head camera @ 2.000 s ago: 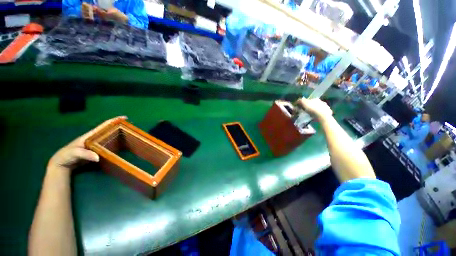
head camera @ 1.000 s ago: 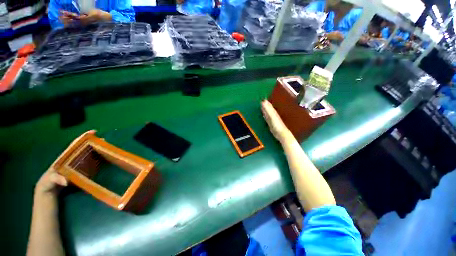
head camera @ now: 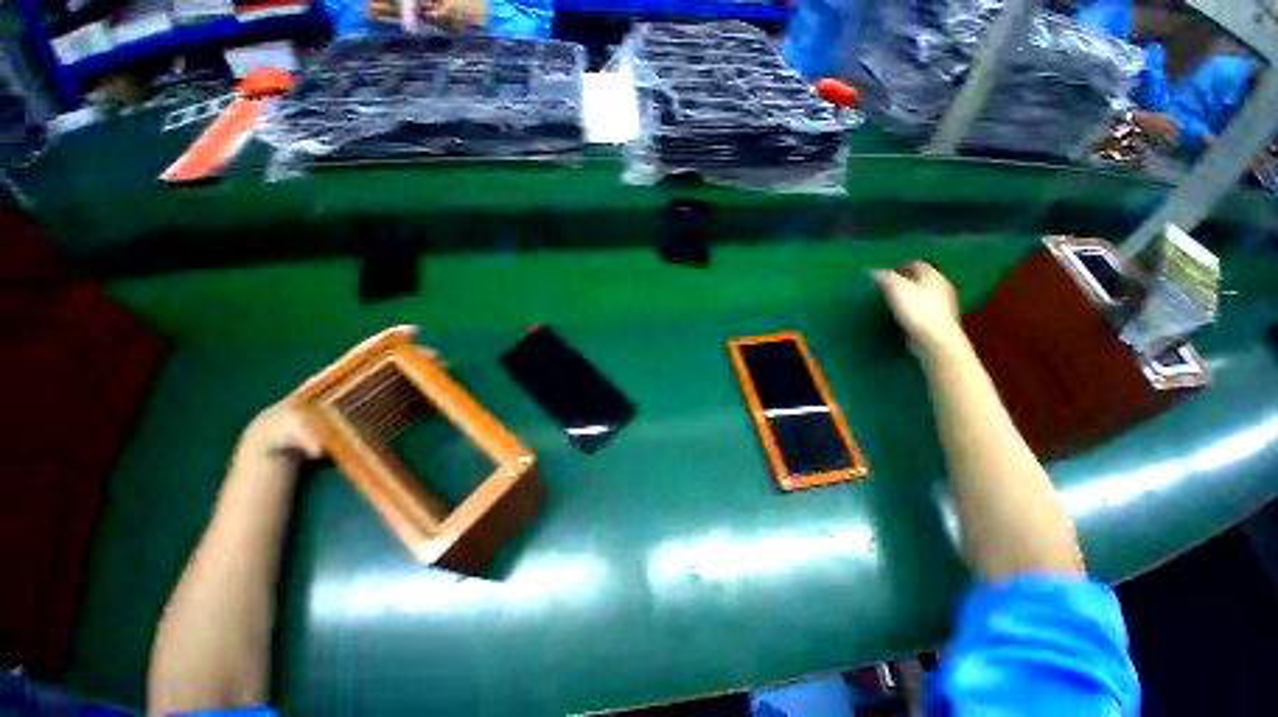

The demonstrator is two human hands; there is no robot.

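Observation:
My left hand grips the left end of a stack of empty orange-brown frames, tilted on the green bench; its fingers are partly hidden behind the stack. A loose glossy black panel lies just right of the stack. A framed panel with a pale line across it lies flat at the centre right. My right hand is above the bench between the framed panel and a stack of framed panels; it is blurred and touches neither. A pale packet rests on that right stack.
Plastic-wrapped black trays and an orange-red strip lie along the far side. Two small dark pads are nearer. A large dark red stack stands at the left edge. A metal post rises at the right. People in blue sit opposite.
The view has turned left. My right hand has gone from the packet on the right stack to the stack's side, then away from it. My left hand still holds the empty frames.

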